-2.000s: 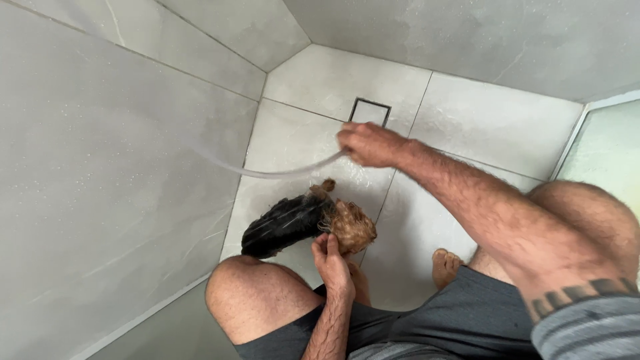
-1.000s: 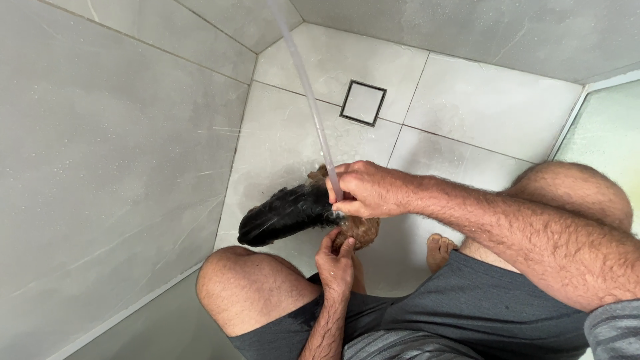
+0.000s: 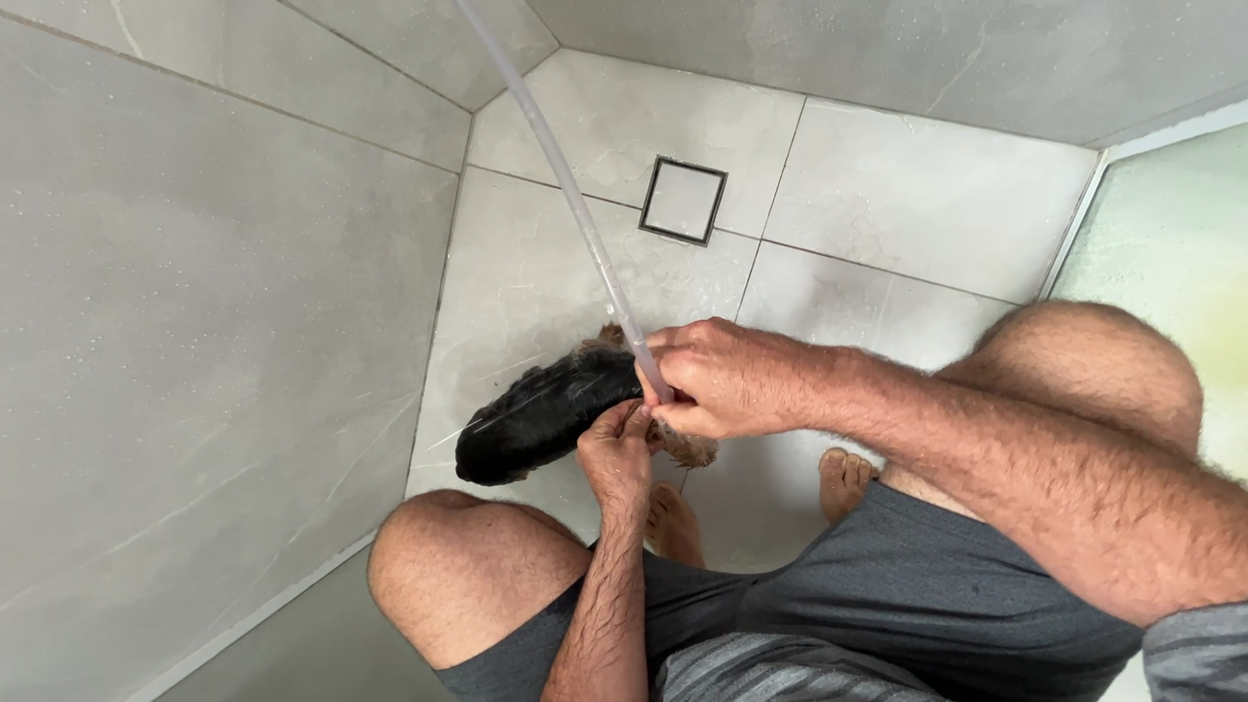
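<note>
A small wet dog (image 3: pixel 546 414) with a black back and tan head stands on the pale tiled shower floor, its rump to the left. Closed around the end of a translucent hose (image 3: pixel 575 200) is my right hand (image 3: pixel 731 380), just above the dog's head, which it partly hides. Thin streaks of water show over the dog's back. My left hand (image 3: pixel 616 448) is at the near side of the dog's head, fingertips pinched together close to the hose end; whether they grip an ear or fur is hidden.
A square floor drain (image 3: pixel 682 201) lies beyond the dog. Grey tiled walls (image 3: pixel 214 322) rise at the left and back. A frosted glass panel (image 3: pixel 1160 253) stands at the right. My bare feet (image 3: pixel 673 522) and bent knees are close to the dog.
Two seconds ago my right hand held the hose out beyond the dog, near the drain; it has come down to the dog's head. The hose now runs up and away instead of leftward.
</note>
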